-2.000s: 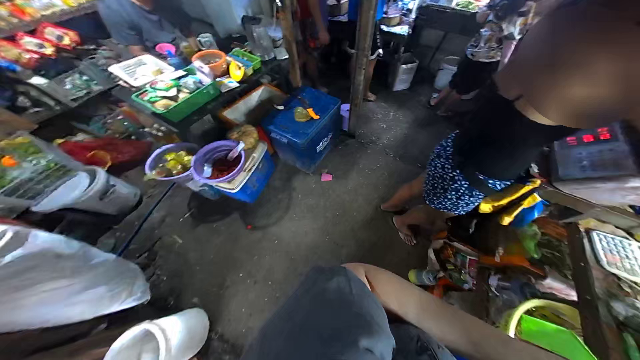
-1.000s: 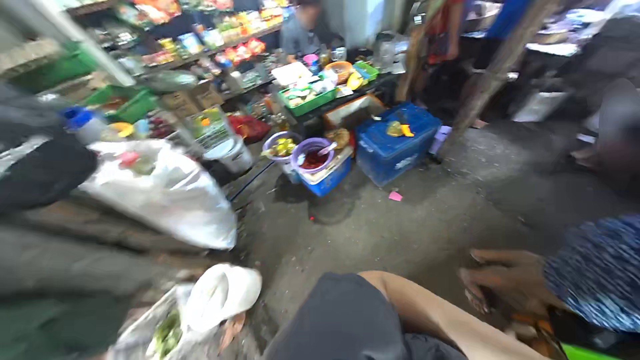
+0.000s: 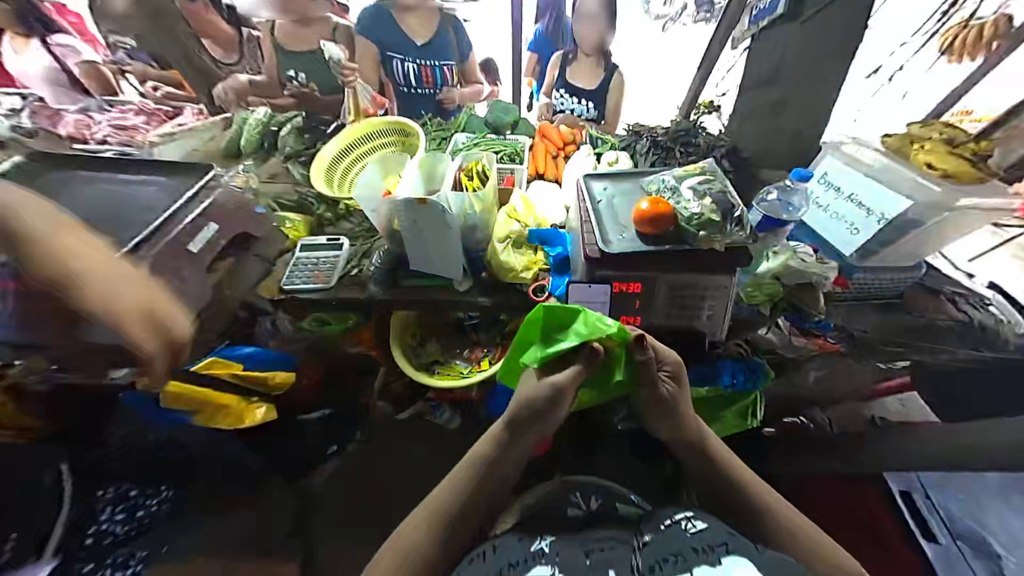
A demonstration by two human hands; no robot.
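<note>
A bright green plastic bag (image 3: 560,340) is held between my two hands, low in front of the scale. My left hand (image 3: 552,388) grips its left part, thumb on top. My right hand (image 3: 660,380) pinches the right edge. Just beyond stands a digital scale (image 3: 688,296) with lit red digits; its metal tray (image 3: 612,212) bears a tomato (image 3: 654,215) and a clear bag of leafy greens (image 3: 700,208). A phone (image 3: 588,296) leans at the scale's front. More green bags (image 3: 728,408) hang right of my right hand.
A yellow basin (image 3: 396,352) sits under the counter edge, left of my hands. A calculator (image 3: 315,262), yellow colander (image 3: 364,156), carrots (image 3: 550,150) and water bottle (image 3: 780,204) are on the counter. A co-worker's arm (image 3: 104,288) reaches in at left. Several people stand across the counter.
The view has swung from the floor and shelves to the counter. Both my hands are now in view, holding the green bag.
</note>
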